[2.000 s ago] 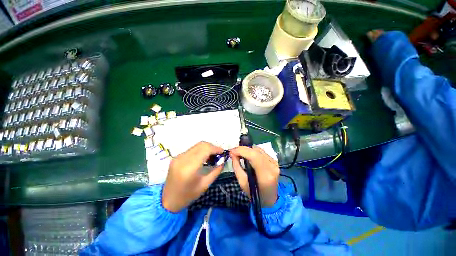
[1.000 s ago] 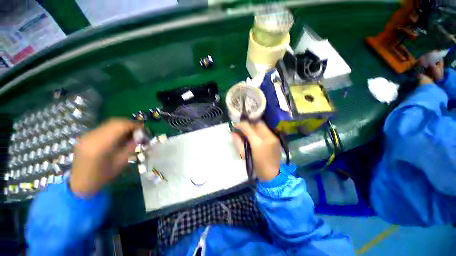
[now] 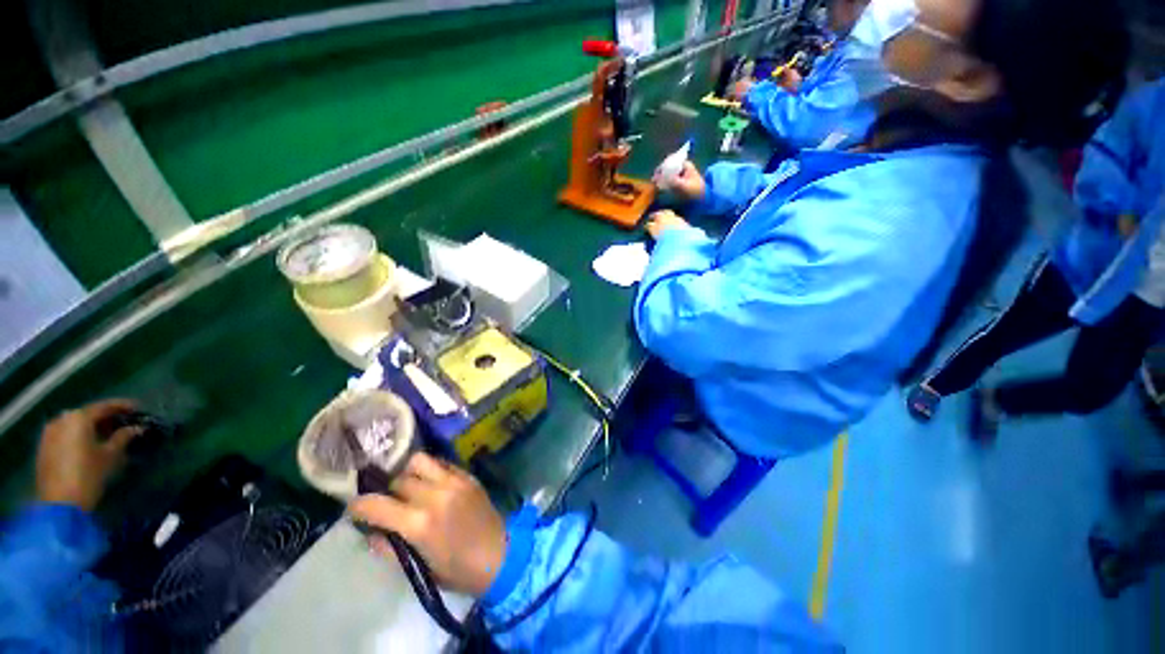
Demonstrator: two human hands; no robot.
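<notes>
My right hand (image 3: 437, 521) is closed around the black handle of the soldering iron (image 3: 406, 558), at the lower middle. The iron's front end is over the cream tip cleaner pot (image 3: 311, 450), which has silvery-white bits inside. My left hand (image 3: 84, 454) is at the far left, above the green bench, with its fingertips at a small dark round piece (image 3: 151, 419). That piece is blurred, and I cannot tell whether the fingers grip it. The white work sheet (image 3: 296, 595) shows partly at the bottom, cut off by the edge.
The fume fan (image 3: 228, 562) lies between my hands. The blue and yellow soldering station (image 3: 492, 383) is right of the pot, with cream cylinders (image 3: 342, 296) and a white box (image 3: 498, 284) behind. An orange press (image 3: 601, 166) and a seated person in blue (image 3: 818, 281) are further right.
The view has swung to the right and up. My left hand has moved from the loose cells to the back of the bench. My right hand still holds the iron at the pot.
</notes>
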